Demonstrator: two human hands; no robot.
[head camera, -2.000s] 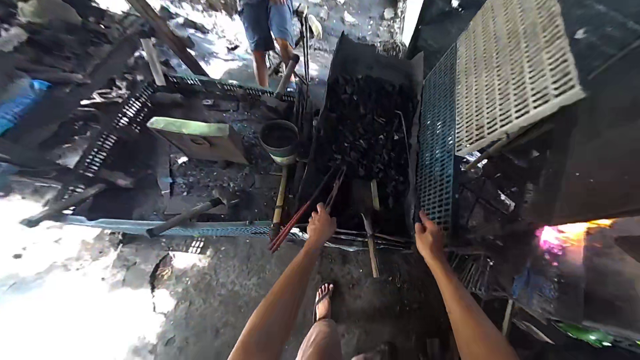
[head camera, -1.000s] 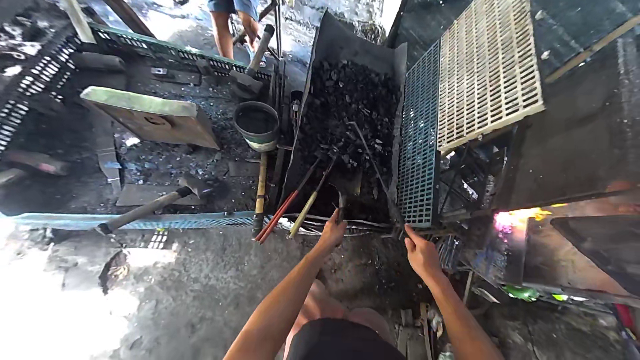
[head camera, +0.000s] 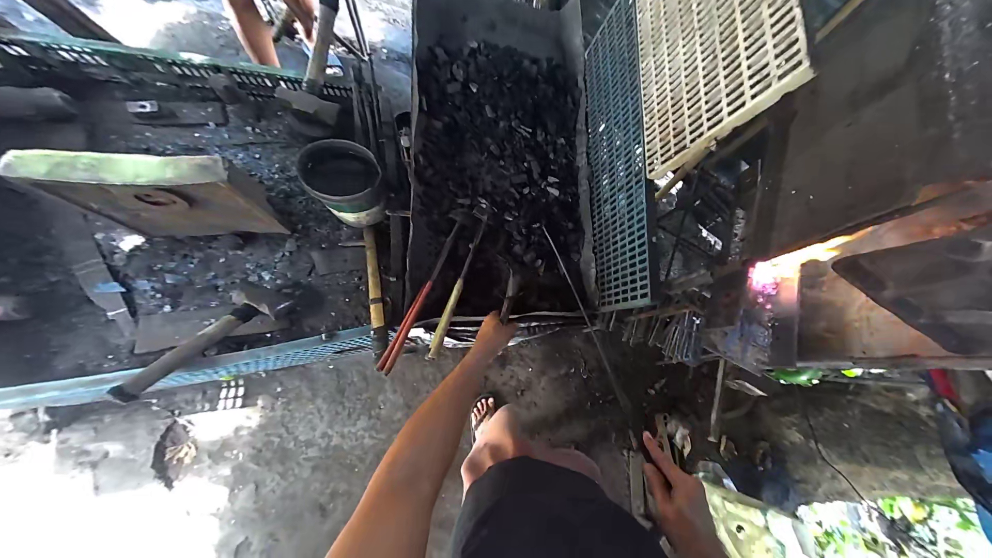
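My left hand (head camera: 496, 333) is closed around a short tool handle (head camera: 509, 298) at the near edge of a metal trough of charcoal (head camera: 504, 132); the tool's far end is hard to make out among the coals. At lower right, my right hand (head camera: 678, 496) grips the near end of a long thin dark metal rod (head camera: 589, 325), whose hooked tip reaches the charcoal. Left of my left hand, red-handled tongs (head camera: 407, 325) and a tool with a pale yellow handle (head camera: 447, 318) lean over the trough's near edge.
Left stand a bucket (head camera: 341, 182), a hammer (head camera: 194, 345) and a slanted block (head camera: 147, 194) on a debris-covered bench. Plastic grates (head camera: 721, 77) border the trough at right. A flame (head camera: 798, 263) burns further right. Another person's legs (head camera: 256, 31) show at top left.
My right hand has moved back toward my body and to the right, drawing the rod back from the charcoal. My left hand has left the red-handled tongs' side and holds the short handle.
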